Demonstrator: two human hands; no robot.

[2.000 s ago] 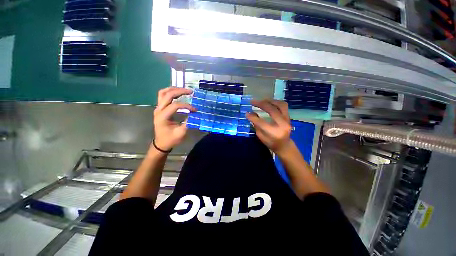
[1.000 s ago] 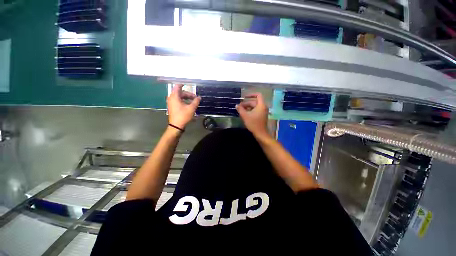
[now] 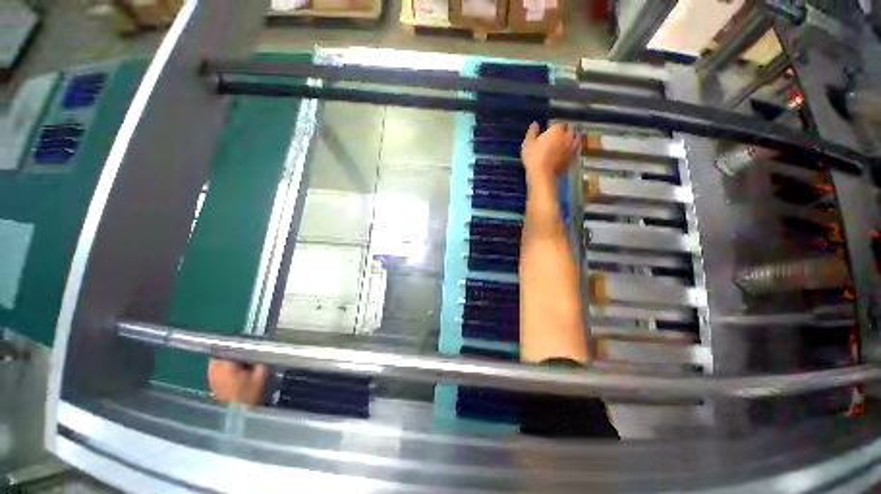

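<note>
Dark solar cell pieces (image 3: 495, 243) with thin pale lines lie in a column on the long turquoise carrier strip (image 3: 451, 314). My right hand (image 3: 551, 150) is over the right edge of this column near its far end, fingers bent; whether it holds anything is unclear. My left hand (image 3: 239, 381) is low at the left, just below the shiny guide rod and partly hidden by the blurred front rail. Another dark cell piece (image 3: 324, 394) lies to its right, apart from the fingers. Whether my left hand holds anything is hidden.
A shiny rod (image 3: 415, 365) and a black rod (image 3: 406, 92) span the opening. A thick frame rail (image 3: 386, 453) crosses the front. Parallel silver bars with tan ends (image 3: 642, 236) stand right of the strip. Spare cells (image 3: 60, 143) lie on the green mat (image 3: 58, 207). Orange glowing spots show far right.
The view has shifted forward over the machine opening. My right hand has left the near cell piece and reached far across the carrier. My left hand has moved off that piece to its left.
</note>
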